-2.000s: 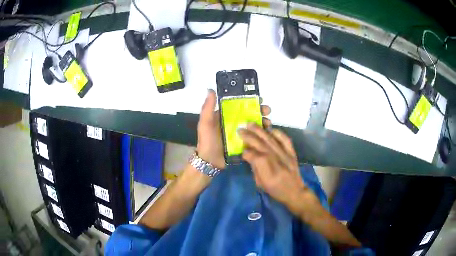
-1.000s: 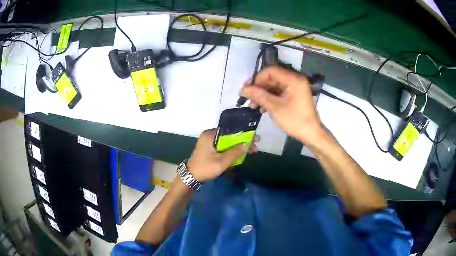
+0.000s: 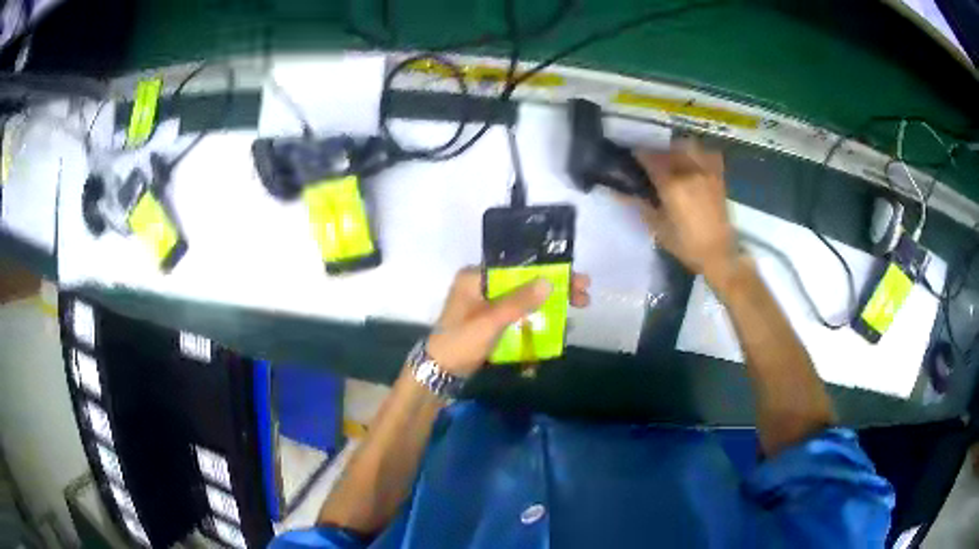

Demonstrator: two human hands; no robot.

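A dark smartphone [image 3: 527, 234] with a yellow-green card [image 3: 537, 322] over its lower part lies in my left hand [image 3: 472, 322], thumb on the card. A black cable [image 3: 517, 172] runs into the phone's top end. My right hand [image 3: 692, 204] is blurred at the rear end of the dark handheld scanner [image 3: 607, 161], fingers around its handle. The scanner's head points left, above white paper. How firmly the right hand grips is blurred.
Phones with yellow-green cards lie on white paper at centre-left [image 3: 341, 223], far left [image 3: 156, 228] and right [image 3: 888, 300], with cables around them. Black trays with white labels [image 3: 150, 397] stand below left. A bench edge strip [image 3: 687, 109] runs behind.
The cable is now plugged into the phone's top end. My right hand has moved from the cable rightward to the scanner. The phone now points straight up in my left hand.
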